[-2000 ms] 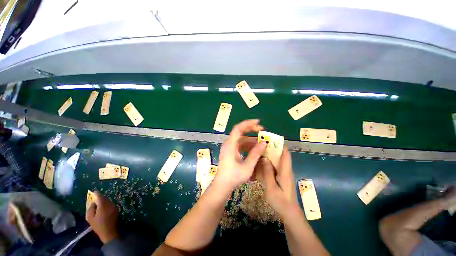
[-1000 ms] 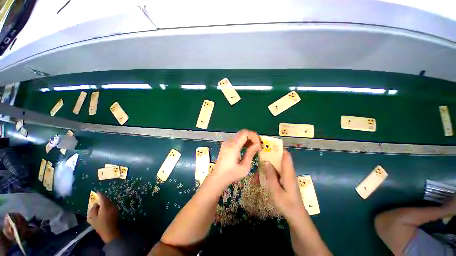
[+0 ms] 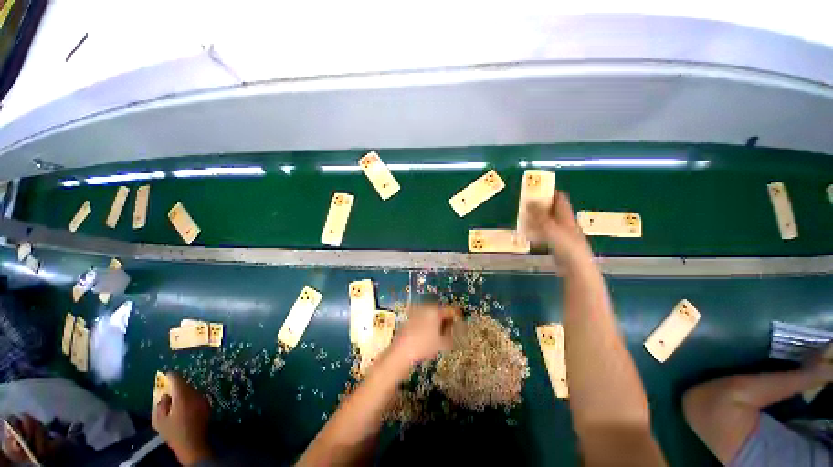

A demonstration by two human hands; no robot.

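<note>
My right hand (image 3: 559,223) holds a pale gold phone back cover (image 3: 536,193) over the conveyor belt (image 3: 411,208), its end with dark spots pointing away from me. My left hand (image 3: 427,332) is blurred, low over the left edge of the heap of tiny gold-tan rings (image 3: 482,363); whether its fingertips hold anything cannot be told. Two overlapping covers (image 3: 362,308) lie on the worktop just left of my left hand. Another cover (image 3: 553,358) lies right of the heap, partly hidden by my right forearm.
A metal divider rail (image 3: 402,260) separates belt and worktop. Several covers lie spaced on the belt. A person's hand (image 3: 181,415) holds a cover at lower left, near scattered rings and a clear plastic bag (image 3: 111,342). Another person's arm (image 3: 731,409) is at lower right, near a perforated strip (image 3: 801,340).
My right hand has carried the cover away from my left hand, out over the belt. My left hand has dropped toward the heap. The covers on the belt have shifted left in view.
</note>
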